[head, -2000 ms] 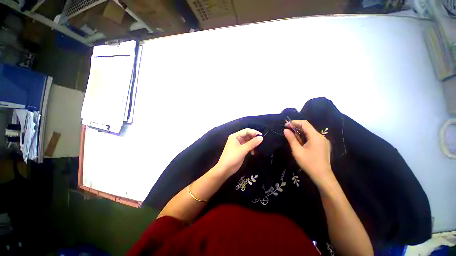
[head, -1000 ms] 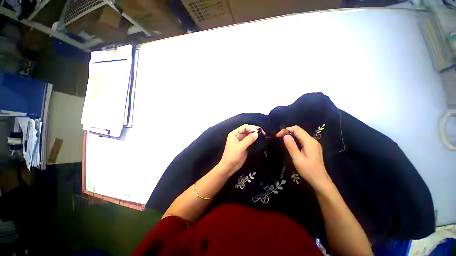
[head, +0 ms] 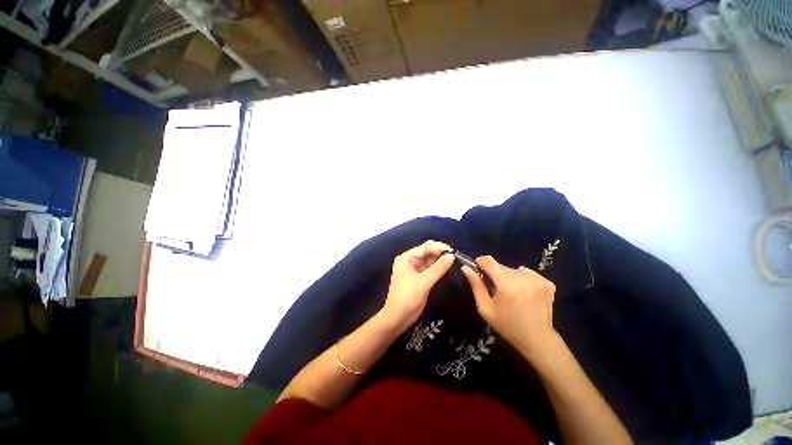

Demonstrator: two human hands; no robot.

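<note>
A black garment (head: 643, 339) lies over the near part of the white table. Pale gold chest embroidery (head: 465, 355) shows below my hands, and a leafy sprig shows to the right. My left hand (head: 419, 276) pinches the garment's dark cloth between thumb and fingers, near its upper middle. My right hand (head: 512, 300) holds small thread snips (head: 467, 260), with the silvery blades pointing left at my left fingertips. Any thread between the fingertips is too small to see.
Clipboards with papers (head: 195, 174) lie at the table's left side. A masking tape roll (head: 773, 249) is at the right edge. Cardboard boxes (head: 495, 35) stand behind the white table (head: 417, 139). Part of a fan shows at the top right.
My right hand has moved left, bringing the snips up to my left fingertips, and the blades now show clearly. My left hand still pinches the cloth. The whole view has shifted slightly.
</note>
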